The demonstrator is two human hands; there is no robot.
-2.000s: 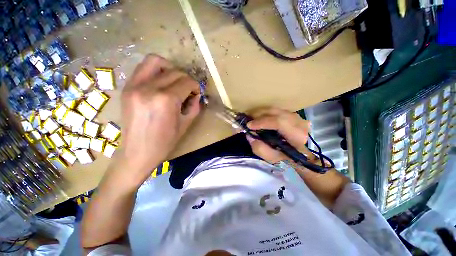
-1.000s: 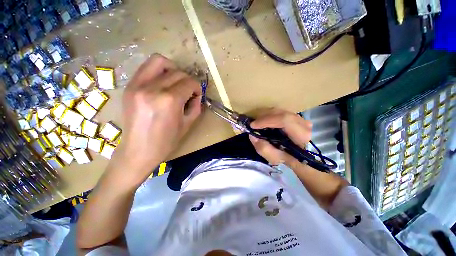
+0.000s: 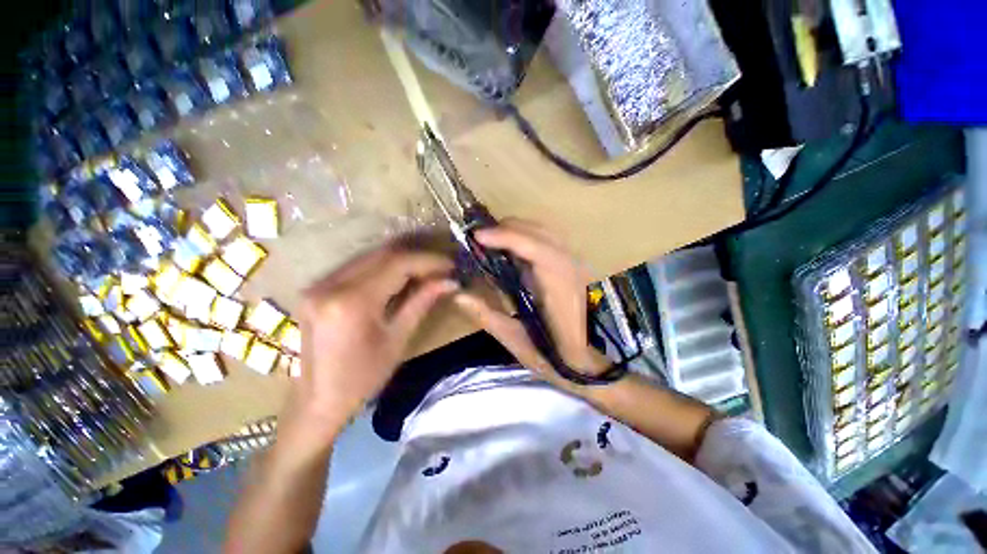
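My right hand (image 3: 547, 284) is closed around the black handle of the soldering iron (image 3: 500, 265), whose metal tip points up and away over the brown board. My left hand (image 3: 368, 314) is blurred, with thumb and fingers bent towards each other close to my right fingertips. A small dark bit shows between the two hands, but blur hides what it is and whether my left fingers grip it. White battery cells with yellow edges (image 3: 193, 298) lie in a loose pile left of my left hand. Blue circuit boards (image 3: 130, 184) lie beyond them.
Stacked clear trays (image 3: 65, 346) stand at the left. A black fan (image 3: 471, 49) with a cable and a box of silver bits (image 3: 639, 65) stand at the far side. A tray of cells (image 3: 890, 335) lies on the green surface (image 3: 779, 271) at right.
Both hands have come nearer my body, and my left hand has left the pale strip. The iron has turned so its tip points farther away. The camera view has shifted slightly.
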